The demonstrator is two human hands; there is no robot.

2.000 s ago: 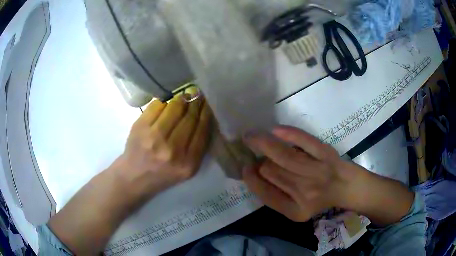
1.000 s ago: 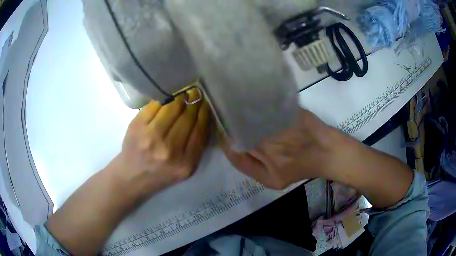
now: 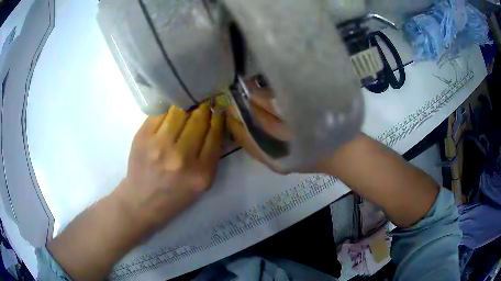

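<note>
The large grey-cream sewing machine head (image 3: 170, 49) fills the upper middle. My left hand (image 3: 173, 156) lies palm down on the white table, its fingertips under the head in yellow lamp light. My right hand (image 3: 263, 129) is beside it, partly hidden behind the machine's rounded part; its fingers reach toward the same lit spot. Small metal parts (image 3: 220, 102) show at the fingertips of my left hand. No cloth can be made out under either hand; the needle area is hidden.
Curved grey pieces (image 3: 14, 137) lie at the far left. Black scissors (image 3: 396, 66) lie right of the head, partly behind a ribbed dial (image 3: 367, 63). A blue-white bundle (image 3: 447, 30) is at upper right. A printed ruler (image 3: 263, 211) runs along the front edge. Pink and yellow pieces (image 3: 365, 255) are below.
My right hand has moved up and inward toward the lit spot. The grey-brown cloth seen near it earliest no longer shows. The machine head appears shifted right and larger. My left hand has barely moved.
</note>
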